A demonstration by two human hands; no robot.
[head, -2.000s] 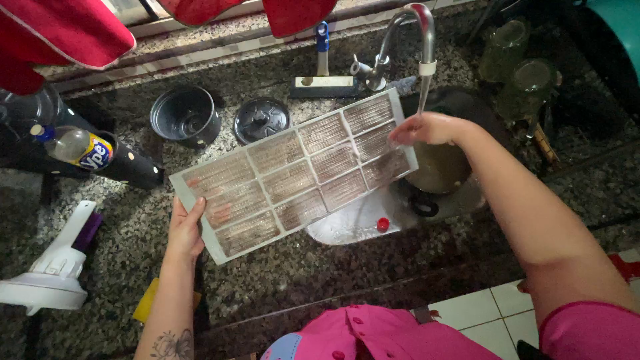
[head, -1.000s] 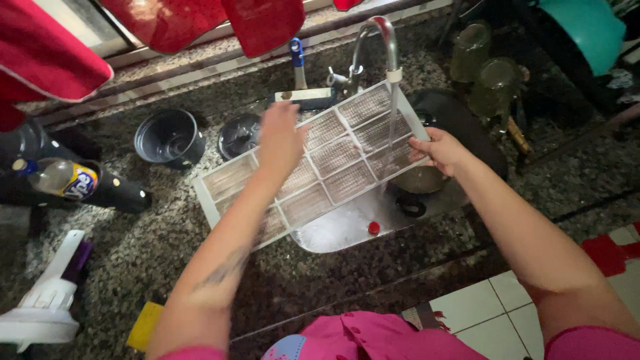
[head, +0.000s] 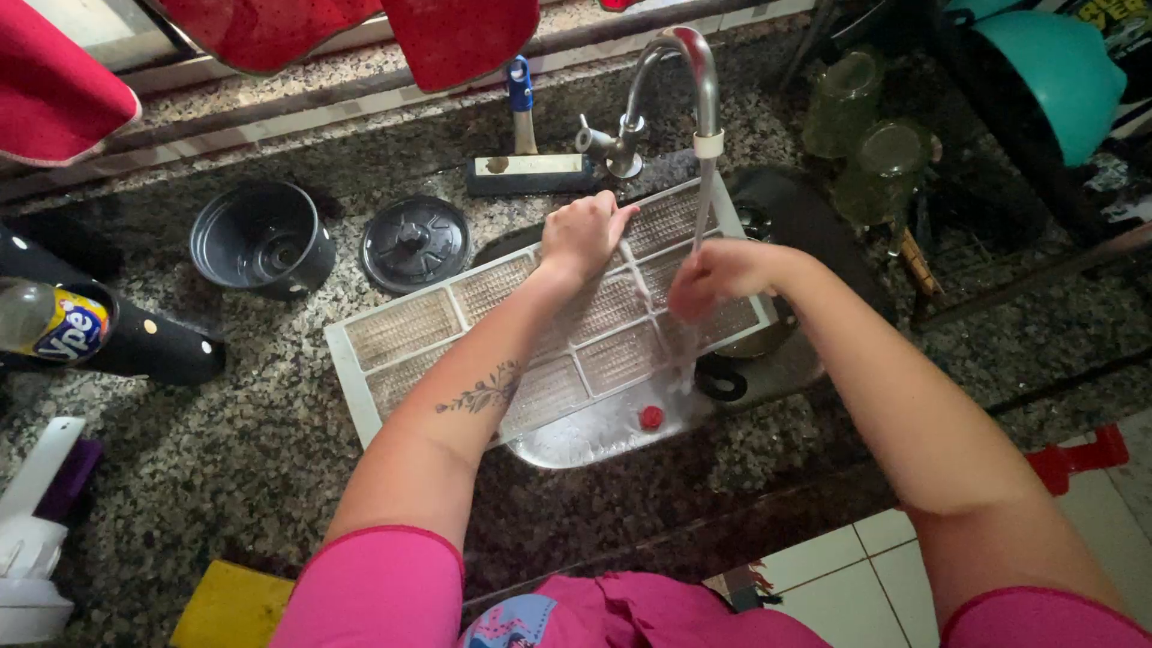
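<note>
A rectangular mesh air filter in a pale plastic frame lies tilted across the metal sink. Water runs from the curved faucet onto its right part. My left hand grips the filter's far long edge near the middle, with the thumb pointing right. Blurred by motion, my right hand is over the right part of the mesh, in the stream; its fingers are not clear, and I cannot tell whether they touch the mesh. A small red round object sits in the sink near the filter's near edge.
Behind the filter are a black pot, a black lid and a squeegee. A dish soap bottle lies at the left above a white plastic appliance part. A yellow cloth is at the front edge, upturned glasses at the right.
My left hand has gone from the filter's left end to its far edge. My right hand has let go of the right end and moved left over the mesh.
</note>
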